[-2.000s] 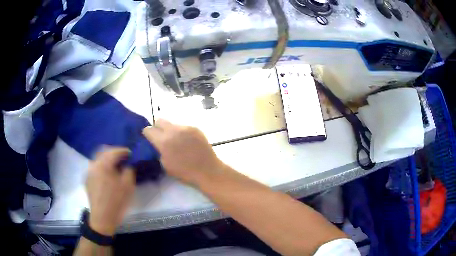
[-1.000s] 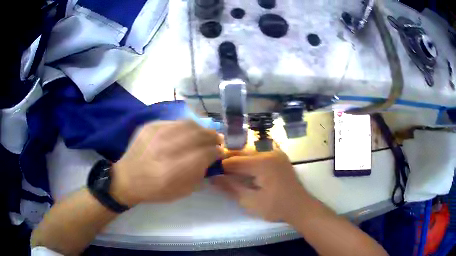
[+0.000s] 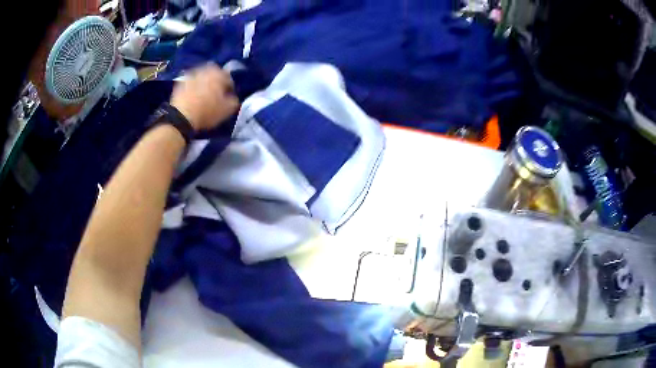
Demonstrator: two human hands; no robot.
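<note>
The garment [image 3: 248, 190], navy and white with a blue patch, lies heaped left of the machine. Its navy part runs right to the needle area, where lamp light falls on it. My left hand [image 3: 205, 98], blurred and with a dark band on the wrist, is at the garment's far left part with fingers curled on the cloth. The sewing machine head [image 3: 518, 287] stands at the lower right; its needle is hidden. My right hand is not in view.
A large navy cloth pile [image 3: 403, 61] lies at the back, with an orange-red edge beside it. A lidded jar [image 3: 529, 169] stands behind the machine head. A small fan [image 3: 81, 59] is at the upper left. A sliver of the phone [image 3: 518, 354] shows at the bottom edge.
The view has swung left and up. My left hand has moved from beside the needle to the far left of the garment. My right hand has gone out of view.
</note>
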